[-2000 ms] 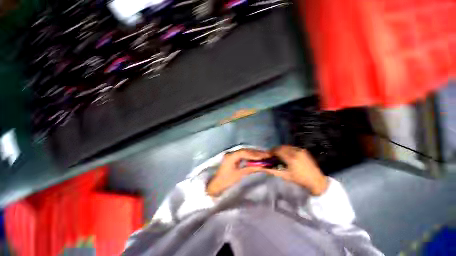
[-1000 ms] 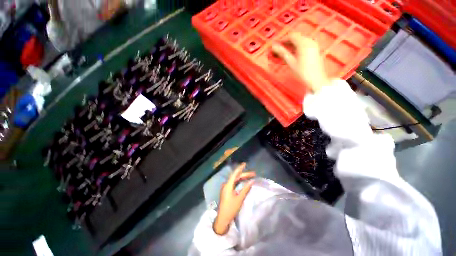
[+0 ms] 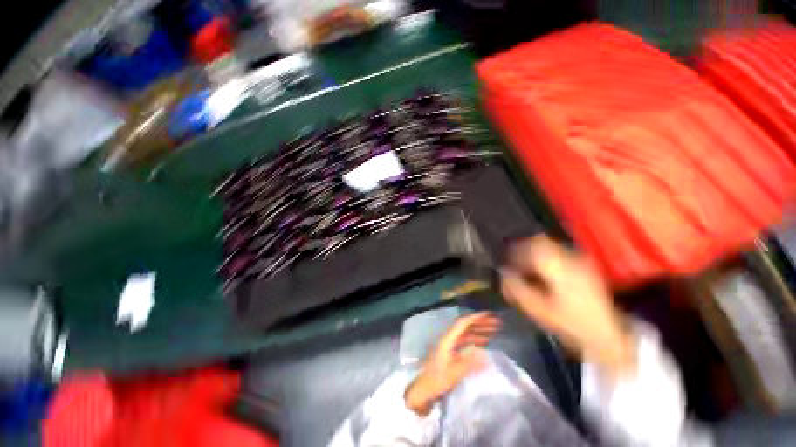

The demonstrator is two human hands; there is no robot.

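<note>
The frame is strongly blurred. A black tray point(image 3: 384, 249) lies on the green bench, with rows of dark clipped components point(image 3: 323, 205) and silver prongs over its far part; its near strip is bare. A white paper slip point(image 3: 373, 171) lies on them. My right hand point(image 3: 559, 292) is over the tray's near right corner, its fingers closed on a dark blurred piece, seemingly a clipped component, with a pale streak to its left. My left hand point(image 3: 454, 358) is open and empty, in front of my body just off the bench edge. Stacked red trays point(image 3: 646, 157) stand at right; their pockets are blurred.
More red trays point(image 3: 166, 410) are low at left, and another red stack point(image 3: 759, 79) is at far right. A white slip point(image 3: 136, 299) lies on the bench at left. Blurred items, blue, red and white, are across the bench. A dark bin lies partly hidden behind my right arm.
My right hand has moved from the red tray back to the black tray's near corner and now seems to hold a dark piece. My left hand stays open. The view has turned.
</note>
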